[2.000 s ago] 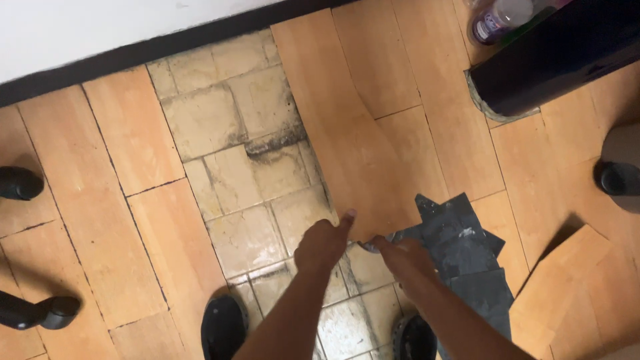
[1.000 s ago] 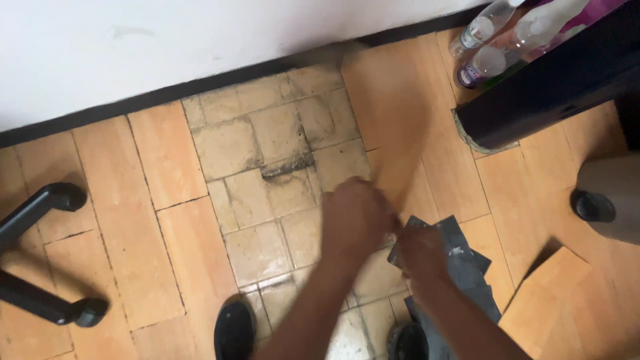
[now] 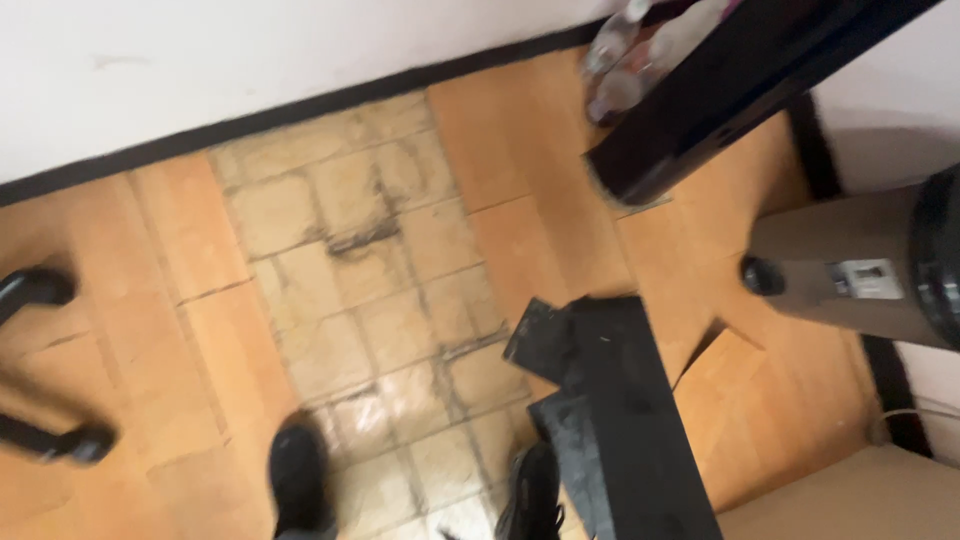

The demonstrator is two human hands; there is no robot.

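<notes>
Neither of my hands is in view. Old beige floor tiles (image 3: 390, 322), stained dark along some joints, lie exposed between strips of wood-look vinyl planks (image 3: 217, 352). A long plank with its dark underside up (image 3: 637, 405) rests on a pile of smaller dark pieces (image 3: 574, 450) at the lower right of the tiles. A loose wood-look piece (image 3: 731, 397) lies to the right of that pile, its corner raised. My dark shoes (image 3: 300, 472) show at the lower edge.
Plastic bottles (image 3: 619, 86) stand by the wall's black baseboard (image 3: 300, 112), behind a dark, glossy column-like object (image 3: 720, 97). A grey-brown container (image 3: 840, 262) is at the right. Black chair-base legs with casters (image 3: 86, 442) reach in at the left, and a beige surface (image 3: 855, 502) fills the lower right corner.
Both hands have left the view. The plank they held beside the tiles is off that spot, and a long dark-backed plank now covers part of the pile.
</notes>
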